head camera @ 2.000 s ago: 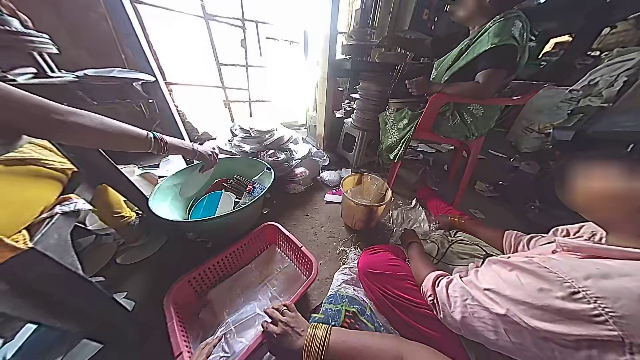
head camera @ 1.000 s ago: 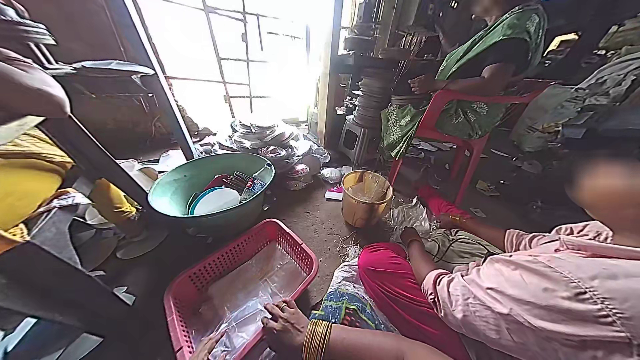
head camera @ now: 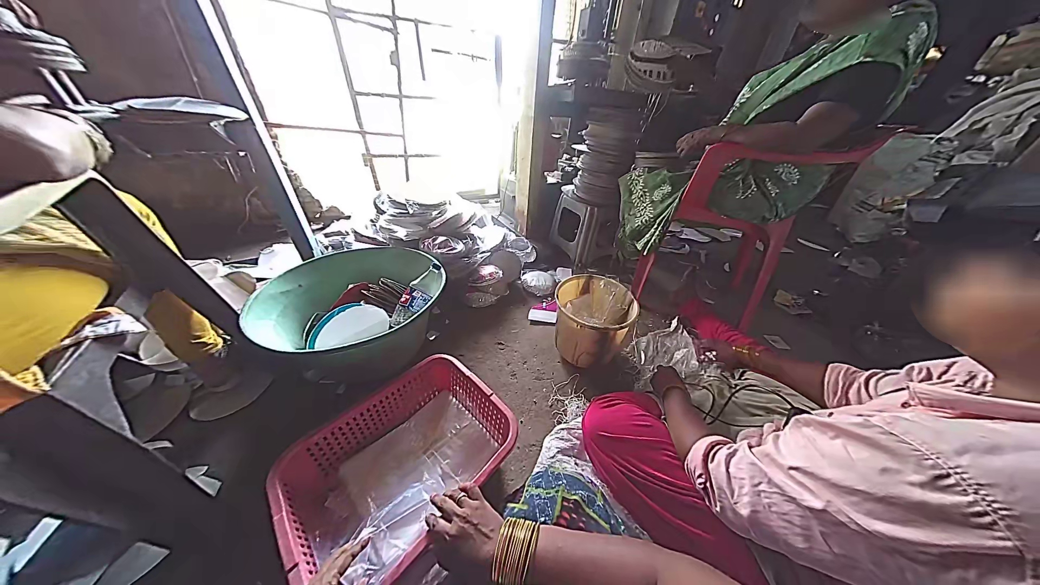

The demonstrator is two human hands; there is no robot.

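A pink perforated plastic basket point(head camera: 284, 496) stands low in the middle of the view, with clear plastic sheets or bags point(head camera: 406, 487) inside. My right hand point(head camera: 467, 524), with gold-coloured bangles at the wrist, lies over the basket's right rim, its fingertips at the clear plastic. Only part of my left hand point(head camera: 341, 562) shows at the bottom edge, beside the same plastic. Whether either hand grips it cannot be told.
Ahead left is a green tub point(head camera: 268, 313) holding round discs. A yellow bucket point(head camera: 589, 349) stands ahead right. Discs point(head camera: 422, 223) are piled by the bright grille. A person in pink point(head camera: 877, 463) sits at right, another on a red chair point(head camera: 703, 187). A dark metal frame point(head camera: 146, 252) rises left.
Another person's arm, over the green tub two seconds ago, has drawn back to the left. A blue-edged disc in the tub lies differently. My hands stay at the basket.
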